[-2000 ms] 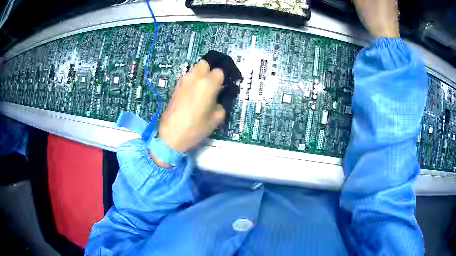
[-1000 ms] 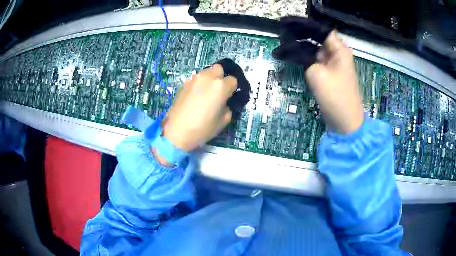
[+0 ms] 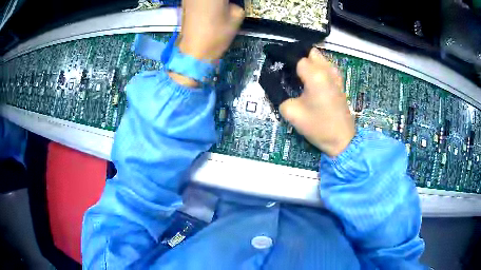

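A long row of green printed circuit boards [image 3: 250, 129] lies across the view. My right hand [image 3: 324, 103] is over the boards right of centre, its fingers on a matt black item [image 3: 277, 74] with an irregular outline; its exact kind is unclear. My left hand [image 3: 208, 26] is raised at the top edge, partly cut off, beside the parts tray. Its fingertips are blurred against dark surroundings, so I cannot tell if it holds anything. A light-blue wrist strap [image 3: 192, 67] is on my left wrist.
A black tray of small cream parts [image 3: 295, 13] stands beyond the boards. A dark bin [image 3: 385, 26] is to its right. White rails [image 3: 253, 176] run along the boards. A red panel [image 3: 76, 195] is at lower left. A dark object with a pale label [image 3: 176, 237] shows near my left sleeve.
My left hand has moved from the boards up to the tray's left side. My right hand came back from the upper right with a black item, then moved slightly left and down over the boards.
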